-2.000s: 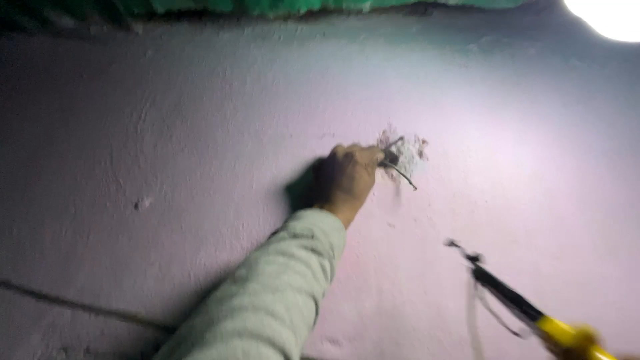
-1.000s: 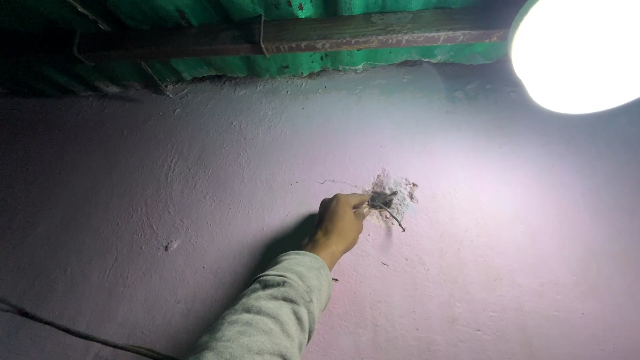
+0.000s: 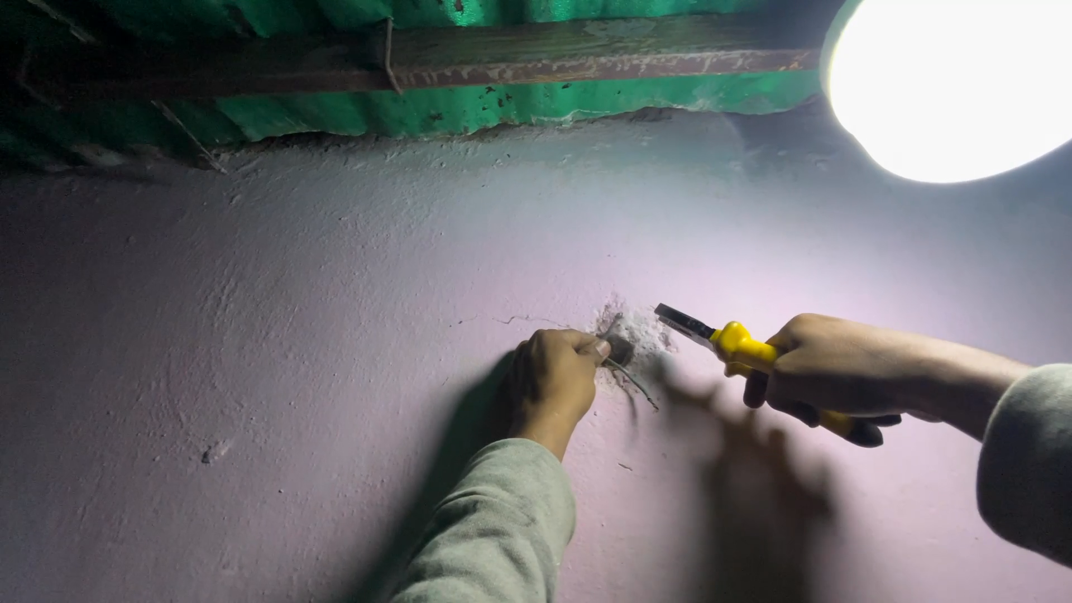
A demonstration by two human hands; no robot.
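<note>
At a rough hole with broken plaster [image 3: 649, 328] in the pink wall, my left hand [image 3: 557, 377] pinches a thin electrical wire [image 3: 634, 383] between thumb and forefinger. The wire's loose end slants down to the right from the fingertips. To the right of the hole, my right hand [image 3: 837, 364] is closed around the yellow handles of a pair of pliers [image 3: 745, 345]. Their dark metal jaws point up and left toward the plaster's right edge, apart from the wire. Whether the jaws are open cannot be told.
A bright lamp [image 3: 946, 84] glows at the upper right. Along the top, a worn beam [image 3: 603, 54] runs beneath green corrugated roofing sheets [image 3: 452, 109]. A thin crack runs left from the hole across the wall. Both arms cast shadows on the wall.
My right hand has come into view with the pliers, out of sight one second ago. Two seconds ago a yellow-handled tool showed at the lower right. My left hand stays at the hole.
</note>
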